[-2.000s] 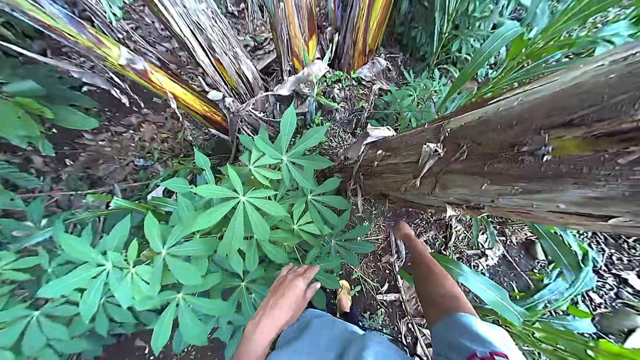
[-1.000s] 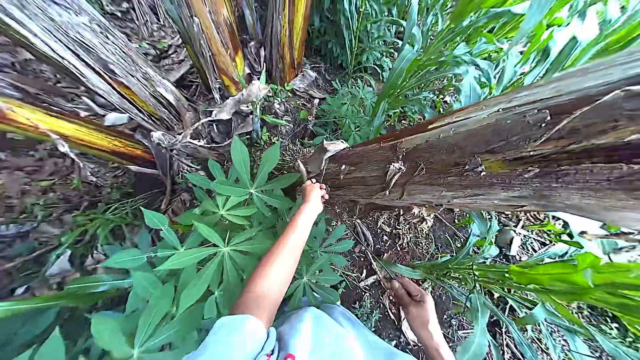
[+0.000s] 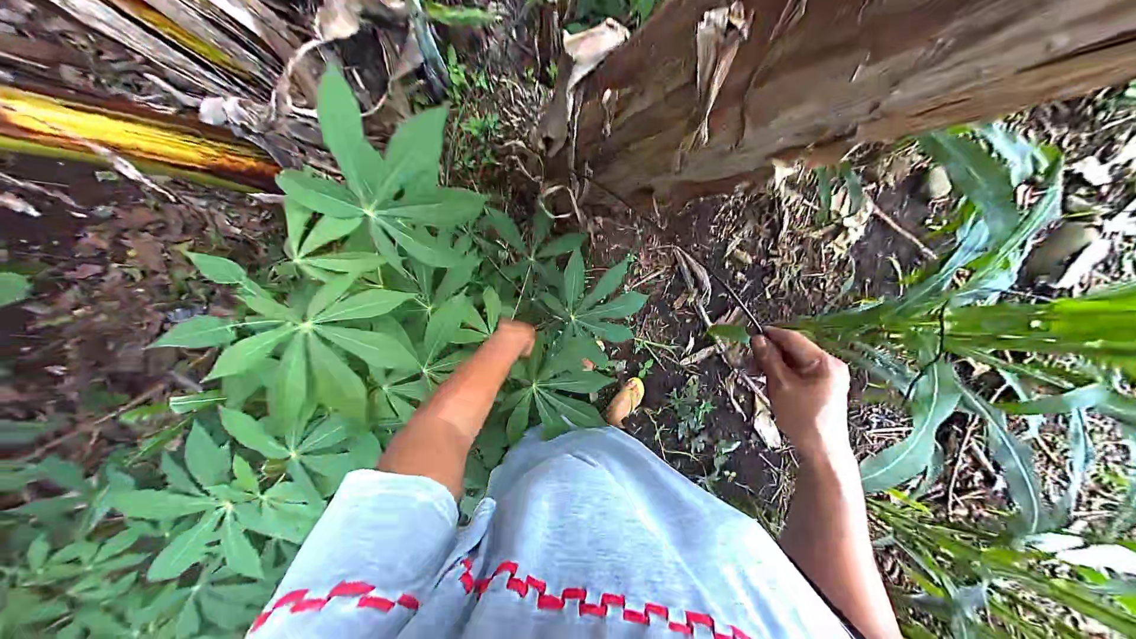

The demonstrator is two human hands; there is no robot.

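Observation:
My right hand (image 3: 803,382) is closed on a thin dark stem or strip (image 3: 735,297) at right of centre, beside the long green blades of a maize-like plant (image 3: 1003,324). My left forearm reaches into a leafy cassava plant (image 3: 306,328); only the wrist part of my left hand (image 3: 515,339) shows, and its fingers are hidden by leaves. Past both hands, a thick brown banana-type trunk (image 3: 799,80) with peeling dry sheaths slants to the upper right.
Dry yellow and brown stalks (image 3: 133,133) lie at the upper left. Leaf litter and dark soil (image 3: 674,266) lie between the plants. A foot (image 3: 626,401) shows just beyond my shirt. Stones (image 3: 1061,248) are at the right.
My left hand has moved from the base of the trunk down into the cassava leaves. My right hand remains by the long green blades. The view has shifted.

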